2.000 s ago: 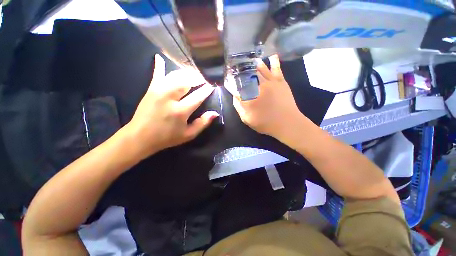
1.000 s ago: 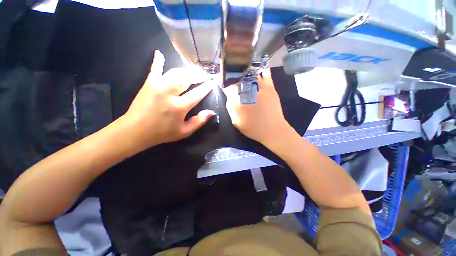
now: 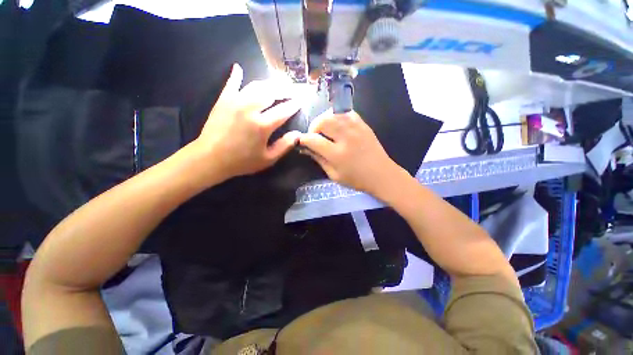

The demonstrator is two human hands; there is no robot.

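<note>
A large black garment panel [image 3: 375, 90] lies under the needle and both hands. The presser foot and needle [image 3: 312, 83] stand in bright glare. My left hand [image 3: 246, 128] lies on the panel left of the needle, fingers spread, thumb and index finger reaching toward it. My right hand [image 3: 350, 149] is just below the foot attachment [image 3: 342, 93], fingers bent, its fingertips close to my left thumb at a narrow dark strip [image 3: 305, 149]. Glare and fingers partly hide the strip. A smaller black rectangle [image 3: 159, 139] with a shiny line beside it lies at the left.
The white machine head [image 3: 444, 41] spans the top. Black scissors [image 3: 482, 125], a small packet [image 3: 545, 128] and a ruler [image 3: 479, 166] lie at right. A blue basket [image 3: 566, 256] stands below. A black piece with a slit [image 3: 236, 298] lies near the lap.
My right hand has moved from beside the foot attachment to below it, its fingertips now near my left thumb. My left hand stays on the panel. The camera view has shifted.
</note>
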